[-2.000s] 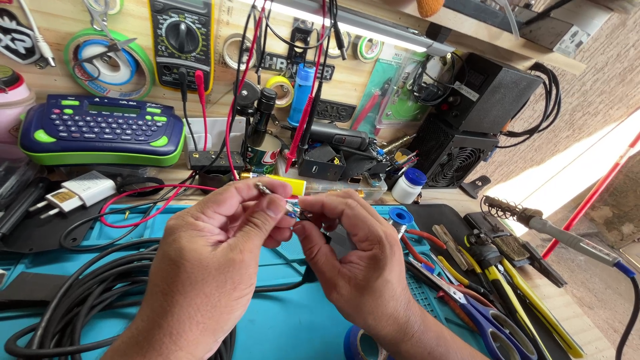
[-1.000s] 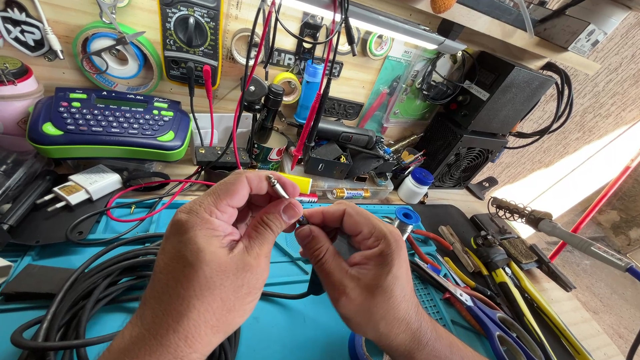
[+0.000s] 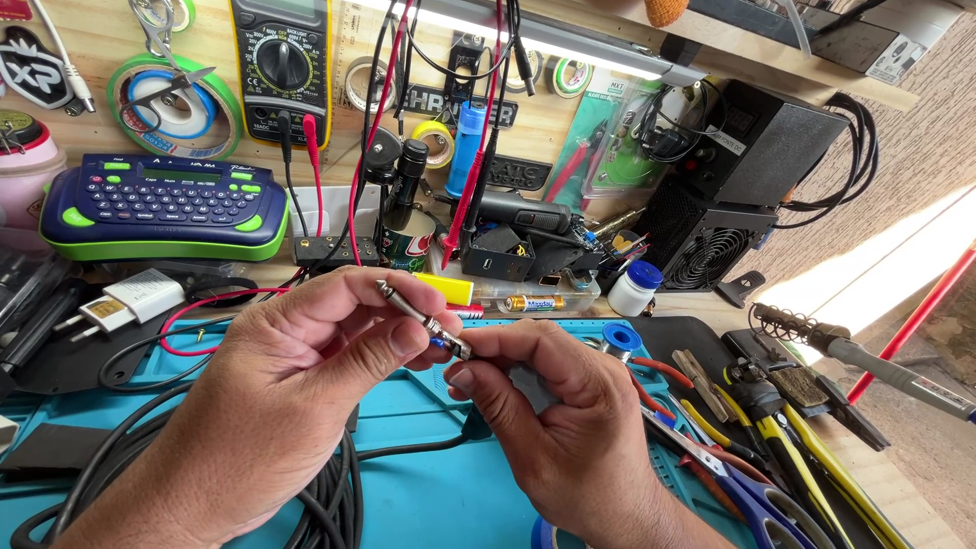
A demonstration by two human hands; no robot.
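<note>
My left hand [image 3: 305, 381] pinches a metal audio jack plug [image 3: 404, 302] between thumb and fingers, its tip pointing up and left. At the plug's rear end, where a bit of blue shows, my right hand [image 3: 560, 404] grips with thumb and forefinger; what lies between those fingertips is mostly hidden, perhaps the cable end. A coiled black cable [image 3: 347, 488] lies on the blue work mat [image 3: 412, 496] below my left hand, and one stretch of it runs right toward my right hand.
Scissors [image 3: 732, 473], yellow-handled pliers [image 3: 793, 450] and a solder spool [image 3: 621, 339] lie at right, near a soldering iron [image 3: 877, 358] in a coil holder. Behind stand a label maker [image 3: 164, 206], a white jar [image 3: 634, 288] and a power supply [image 3: 762, 145]. A multimeter [image 3: 282, 69] hangs on the wall.
Two seconds ago the plug was held flatter and was more hidden by the fingers; now it slants, tip up and left, with more of its shaft showing. Both hands stay close together.
</note>
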